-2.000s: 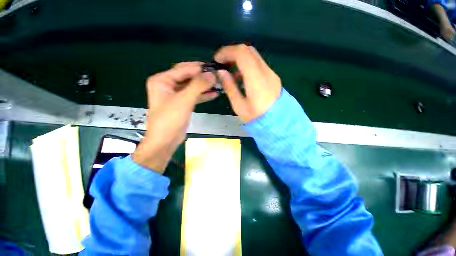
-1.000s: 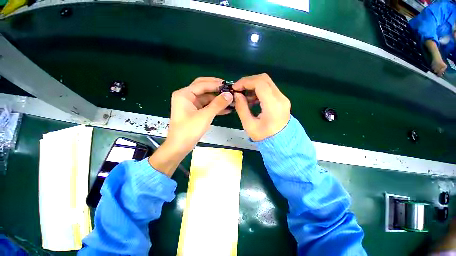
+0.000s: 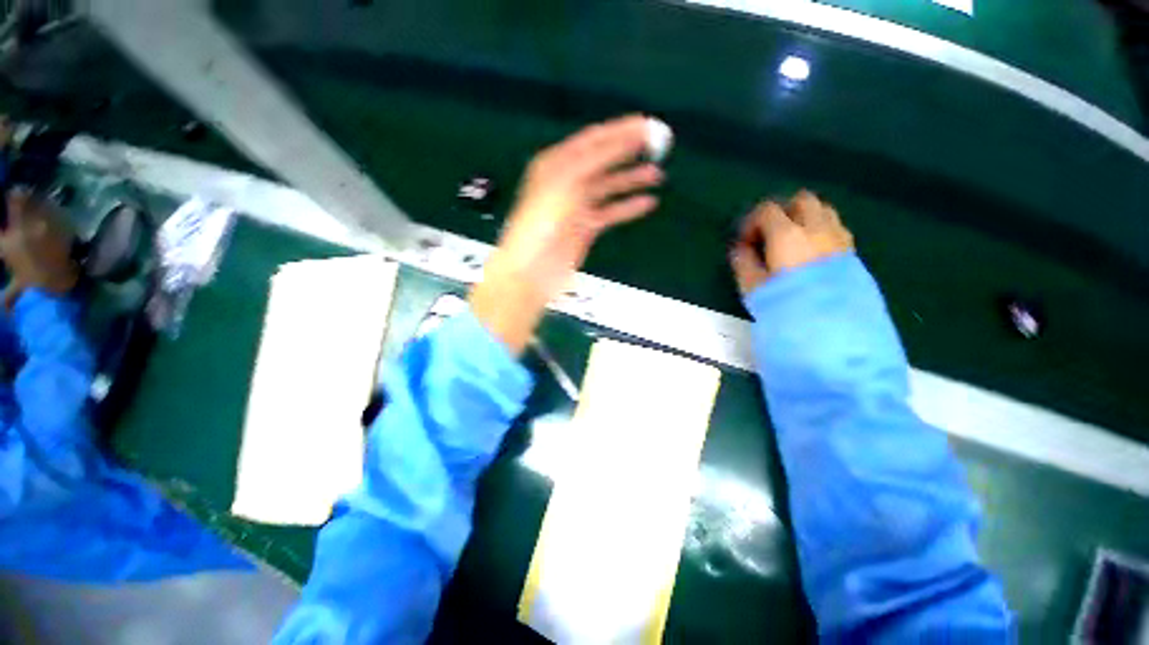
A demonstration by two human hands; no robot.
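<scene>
My left hand (image 3: 570,202) is over the dark green belt with its fingers apart. A small whitish spot (image 3: 658,140) shows at a fingertip; I cannot tell if it is a piece or glare. My right hand (image 3: 794,239) is low over the belt to the right, its fingers curled down around a dark, blurred small black unit (image 3: 743,231), mostly hidden by the fingers. Other small dark units lie on the belt, one left of my left hand (image 3: 475,189) and one at the right (image 3: 1023,318). A white sheet stack with yellow edges (image 3: 624,485) lies between my forearms.
A second white stack (image 3: 315,391) lies at left, with a crinkled clear bag (image 3: 195,246) beyond it. A whitish rail (image 3: 668,315) and slanted post (image 3: 284,132) border the belt. Another person's blue sleeve (image 3: 57,365) is at far left. A metal holder (image 3: 1119,605) shows at lower right.
My hands, together on a small black unit before, are now apart. My left hand has opened; my right hand has moved away to the right. The view has shifted left, bringing in another person.
</scene>
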